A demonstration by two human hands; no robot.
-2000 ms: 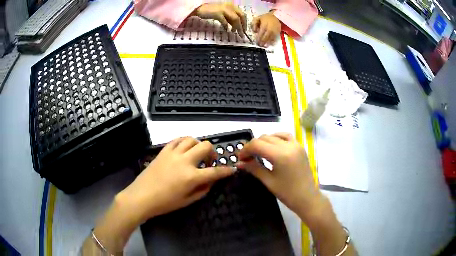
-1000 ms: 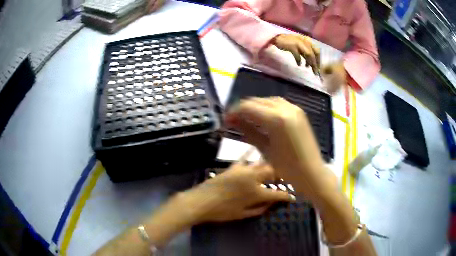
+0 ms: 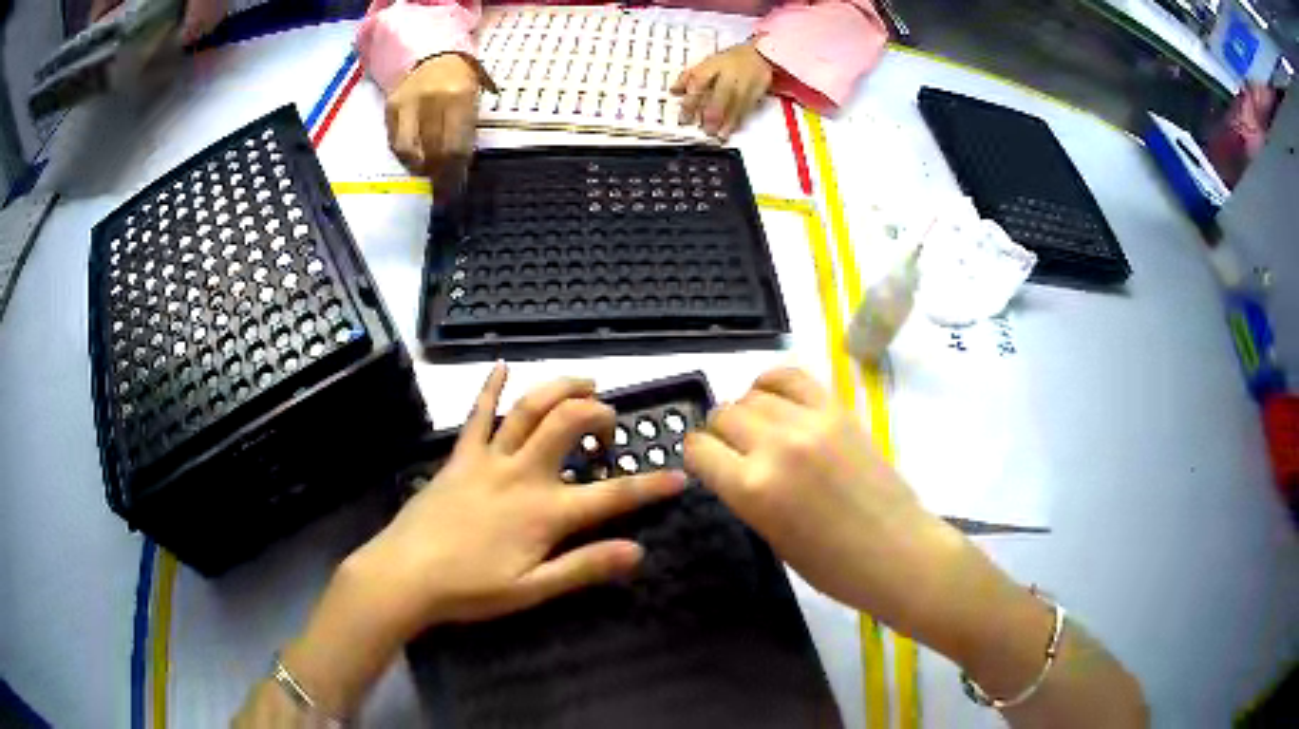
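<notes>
The black working tray (image 3: pixel 641 627) lies nearest me, with silver-white round components (image 3: pixel 648 430) in pockets of its far rows. My left hand (image 3: pixel 499 520) lies over its far left part, fingers spread, with nothing visible in it. My right hand (image 3: pixel 805 463) is at the tray's far right edge, thumb and fingers pinched close beside my left index fingertip; whether they hold a component is hidden. A thick stack of black trays (image 3: pixel 271 470) stands at left, its top tray mostly filled with silver dots.
A partly filled black tray (image 3: pixel 613 257) lies ahead. A pink-sleeved person's hand (image 3: pixel 435 114) is at its far left corner, the other on a white board (image 3: pixel 584 71). At right are a squeeze bottle (image 3: pixel 883 313), tissue (image 3: pixel 976 271), paper (image 3: pixel 969 427), a thin dark tool (image 3: pixel 997 527) and a black tray (image 3: pixel 1026 185).
The view swung left and came back. My right hand, raised near the stack's right side one second ago, is back at the working tray. The other person's hand has moved to the tray ahead.
</notes>
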